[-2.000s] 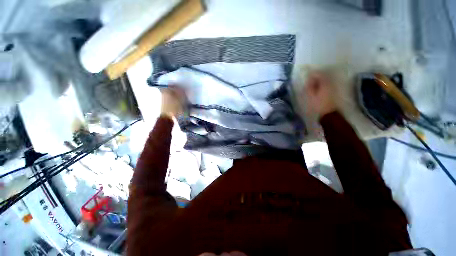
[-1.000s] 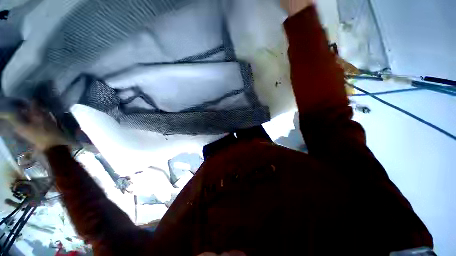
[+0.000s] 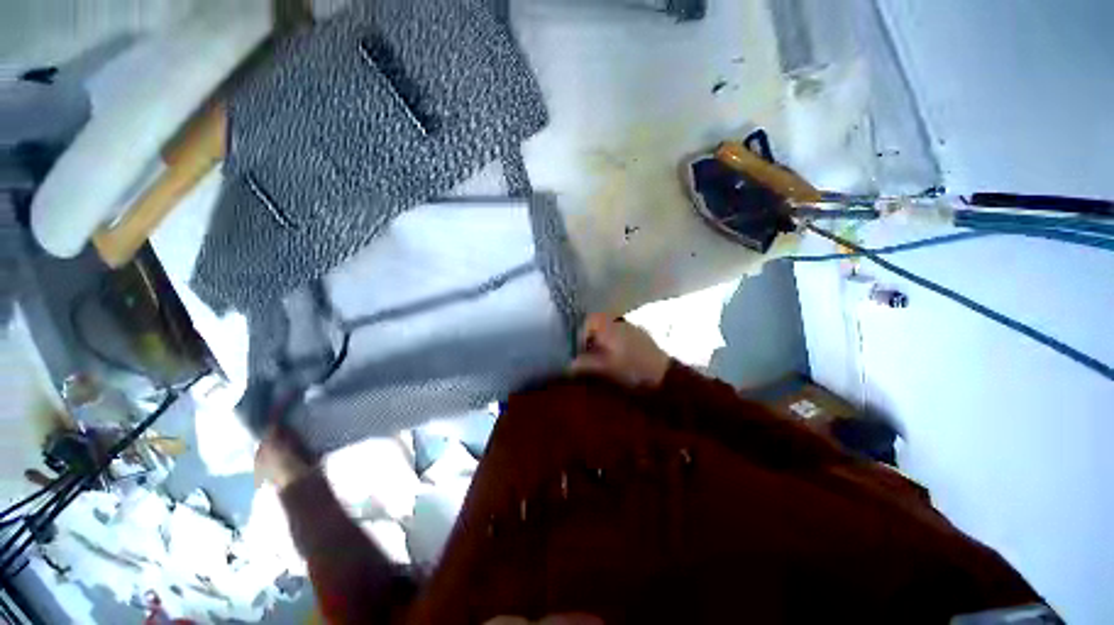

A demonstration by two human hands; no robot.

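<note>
The black-and-white speckled garment body [image 3: 354, 147] lies on the pale pressing table [image 3: 635, 183]. Its upper part shows the right side, with two dark welt pockets [image 3: 396, 86]. Its lower part shows the pale inside [image 3: 434, 263] with thin speckled seam allowances. My left hand [image 3: 283, 454] holds the garment's lower left corner at the table's near edge; its fingertips are partly hidden. My right hand [image 3: 621, 352] is closed on the garment's lower right edge. The steam iron [image 3: 742, 198] rests on the table to the right, apart from both hands.
A white padded sleeve board [image 3: 141, 122] on a tan wooden base stands at the left. Blue-green hoses [image 3: 977, 220] and a dark cable run right from the iron. White scraps [image 3: 220, 537] lie on the floor below, and a brown box [image 3: 800, 403] is at lower right.
The garment's speckled right side and pockets now show at the top. My left hand has come in from the far left, and my right hand has come down from the top, both onto the near edge.
</note>
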